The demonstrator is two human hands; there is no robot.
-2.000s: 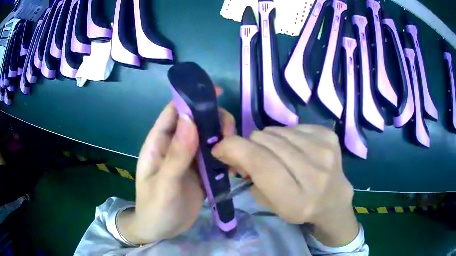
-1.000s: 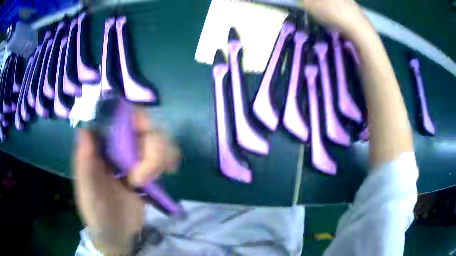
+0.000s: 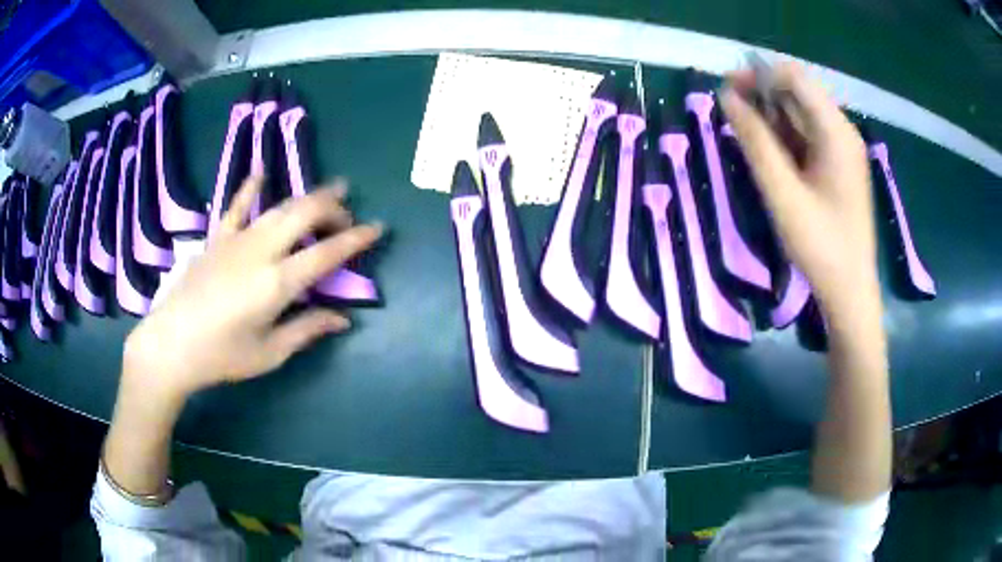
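Observation:
My left hand (image 3: 236, 291) is over the left group, fingers spread, with nothing held. A purple and black handle (image 3: 346, 288) lies flat on the green worktop under its fingers, partly hidden. My right hand (image 3: 813, 181) is at the far right with curled fingers. A small grey piece (image 3: 763, 75), blurred and looking like the blade, shows at its fingertips. Two handles lie side by side in the middle, one nearer me (image 3: 483, 318) and one beyond (image 3: 519, 285). My right hand and wrist partly cover handles of the right group.
A cream dotted sheet (image 3: 445, 126) lies behind the middle handles. More handles (image 3: 687, 296) lie to the right and one (image 3: 904, 225) at the far right. Rows of handles (image 3: 104, 225) and a white cloth (image 3: 189, 250) are at left. A pale rail (image 3: 494, 33) and blue crate (image 3: 66, 55) are beyond.
My left hand has let go of its handle, now lying at the right end of the left group. My right hand, earlier at the handle, has moved to the far right. The view has shifted.

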